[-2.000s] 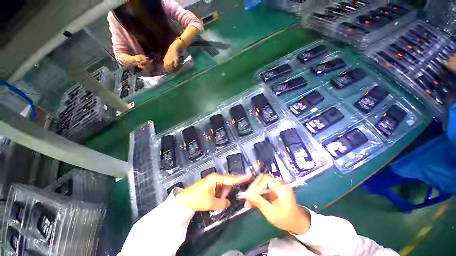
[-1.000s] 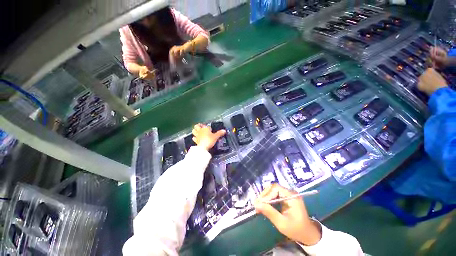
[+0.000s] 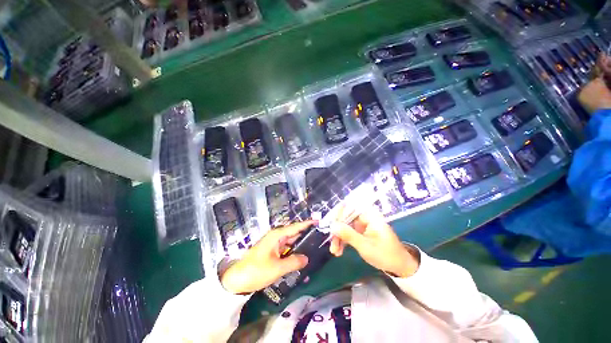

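My left hand point(image 3: 262, 260) holds a black handheld housing point(image 3: 309, 249) in front of my body, tilted. My right hand point(image 3: 370, 241) holds thin tweezers point(image 3: 326, 239) like a pen, with the tip at the upper part of the housing. Any small part at the tip is too small to tell. A dark gridded adhesive sheet point(image 3: 345, 167) lies slantwise across the clear blister tray point(image 3: 305, 96), over some of the housings in it. The sheet's lower end is bright with glare near my right hand.
A gridded strip point(image 3: 175, 177) lies along the tray's left edge. A second filled tray point(image 3: 492, 168) is at the right. Stacked trays point(image 3: 57, 248) stand at the left near a pale post point(image 3: 74, 137). A person's blue sleeve point(image 3: 589, 174) and a blue stool point(image 3: 509, 248) are at right.
My left hand has moved from the tray's upper row to in front of my body, now with a housing. My right hand has brought the tweezers to it. The view has shifted.
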